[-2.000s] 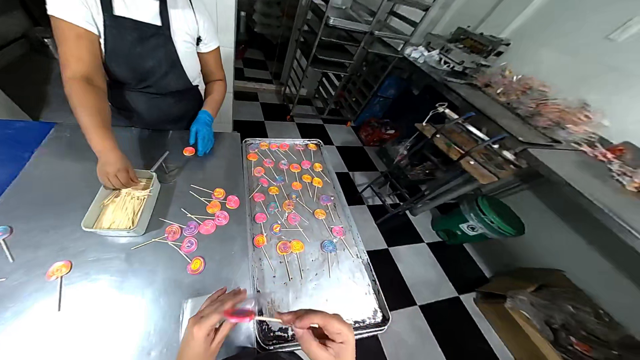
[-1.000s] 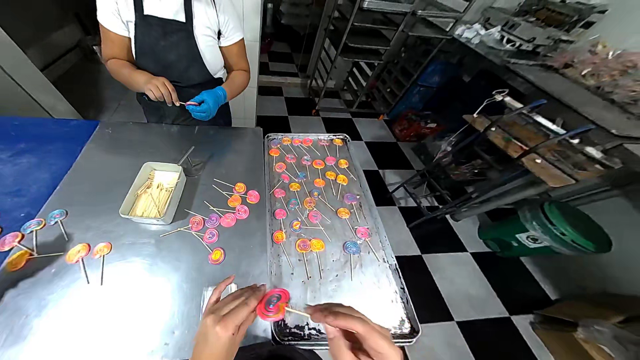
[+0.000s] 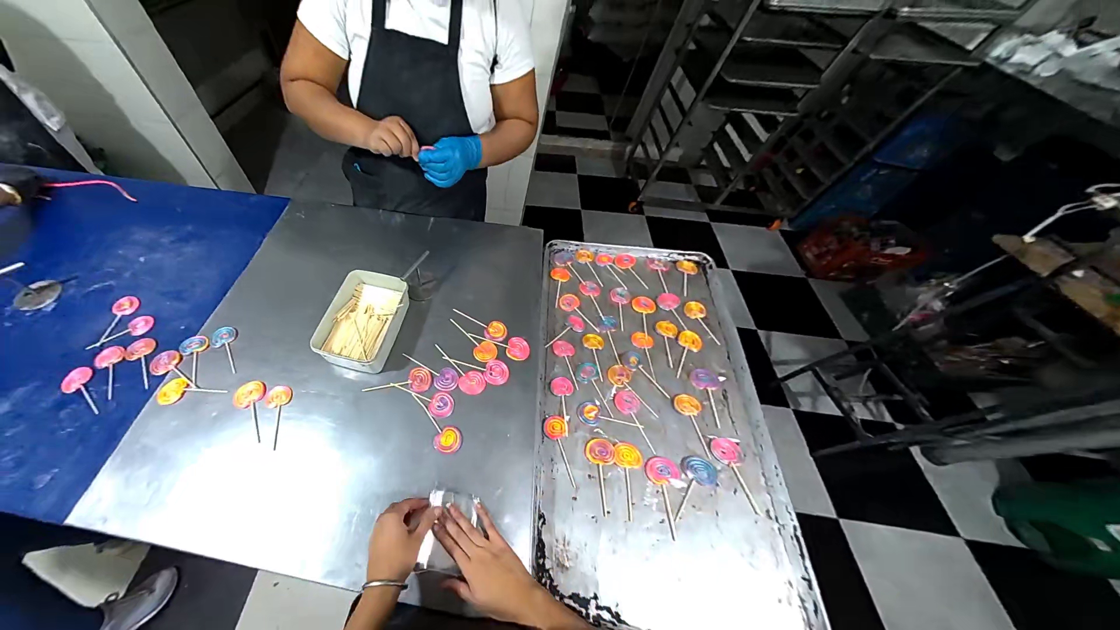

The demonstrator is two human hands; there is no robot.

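Observation:
My left hand [image 3: 399, 540] and my right hand [image 3: 484, 557] both touch clear plastic wrappers [image 3: 440, 535] at the near edge of the metal table. The left fingers are bent at the wrappers' left side; whether they pinch one is unclear. My right hand lies palm down, fingers spread over them. To the right, a metal baking tray [image 3: 682, 560] holds rows of swirled lollipops [image 3: 687, 404] on sticks. Loose lollipops [image 3: 448, 439] lie beyond my hands, and more [image 3: 249, 394] lie to the left. A pale plastic tub [image 3: 395, 337] holds wooden sticks [image 3: 359, 328].
Across the table a co-worker in a black apron [image 3: 411, 96] holds something small between a bare hand and a blue-gloved hand [image 3: 450, 161]. A blue surface [image 3: 131, 262] adjoins the metal table [image 3: 289, 490] at left. Wire racks, a green bin [image 3: 1063, 516] and checkered floor are at right.
The pink lollipop that was between my hands is no longer there, and one like it lies at the tray's near end. My hands have moved onto the wrappers. The view has swung left.

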